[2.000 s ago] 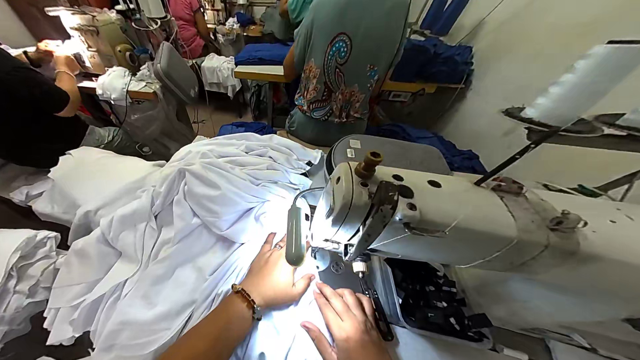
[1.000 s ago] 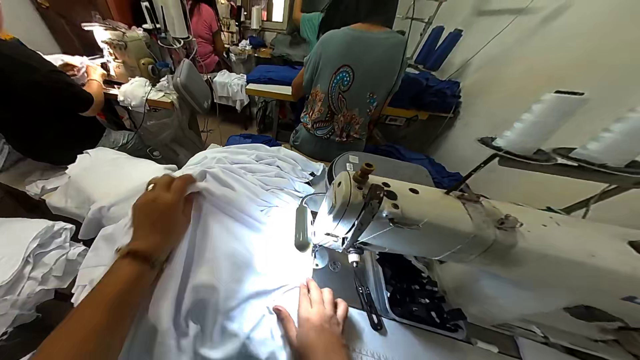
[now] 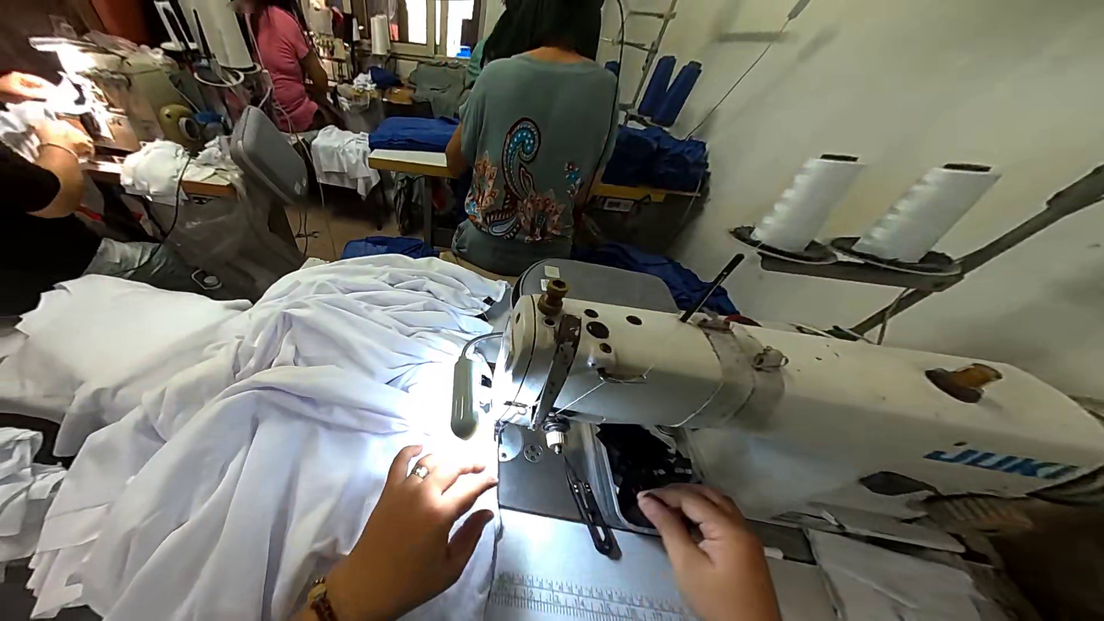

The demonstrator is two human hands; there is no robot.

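Observation:
My left hand (image 3: 423, 517), with a ring and a bracelet, rests with spread fingers on the white fabric (image 3: 285, 466) left of the needle area. My right hand (image 3: 711, 548) is over the front of the machine bed, beside a tray of small black pieces (image 3: 647, 466); its thumb and fingertips are together, and whether something small is between them cannot be told. The Juki sewing machine (image 3: 655, 354) stands across the right side, its small lamp (image 3: 464, 397) lighting the fabric. Thread snips (image 3: 591, 509) lie on the bed between my hands.
Two white thread cones (image 3: 806, 203) stand on a rack at the right. Behind the machine a person in a patterned grey top (image 3: 539, 147) sits with their back turned. Another person's hands are at a machine at the far left. A printed ruler (image 3: 586, 595) runs along the front edge.
My left hand has come down from the upper fabric to near the needle area. My right hand has left the fabric edge and moved right, beside the black pieces.

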